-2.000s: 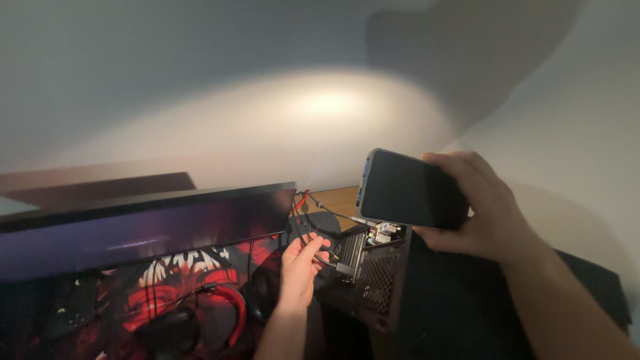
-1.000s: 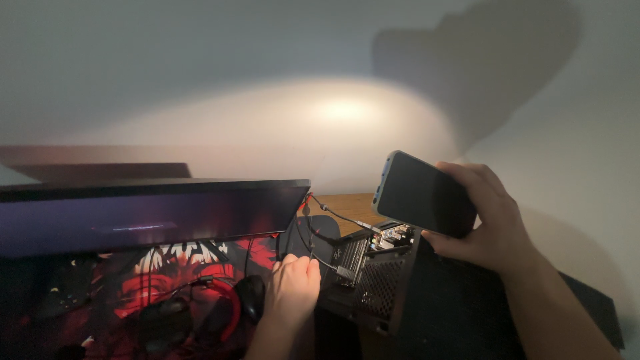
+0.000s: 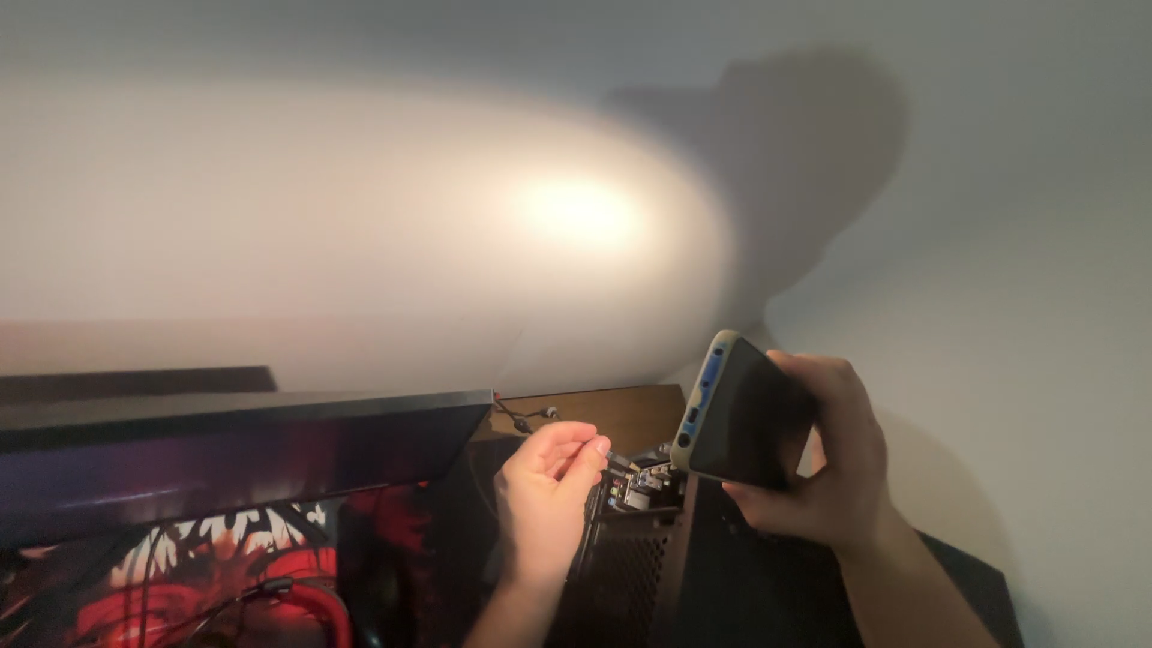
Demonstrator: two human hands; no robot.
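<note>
My right hand [image 3: 832, 450] grips a smartphone in a pale case [image 3: 747, 414] by its right end. The phone is tilted, its dark screen toward me and its port edge to the left. My left hand [image 3: 553, 486] is raised beside the rear port panel [image 3: 643, 486] of a black computer case [image 3: 630, 567], thumb and index fingertips pinched together. A thin dark piece, perhaps a cable or plug, shows at those fingertips; whether it is held is not clear. Other cables [image 3: 522, 418] lie behind the left hand.
A monitor [image 3: 234, 450] stands at the left, over a red and black patterned mat [image 3: 225, 549] with red-and-black headphones [image 3: 324, 603]. Behind the computer case is a brown wooden surface [image 3: 621, 414]. The wall [image 3: 360, 225] rises behind, with a bright light spot and shadows.
My left hand has moved from beside the case's perforated part up to its rear ports. The phone, still in my right hand, is tilted more steeply.
</note>
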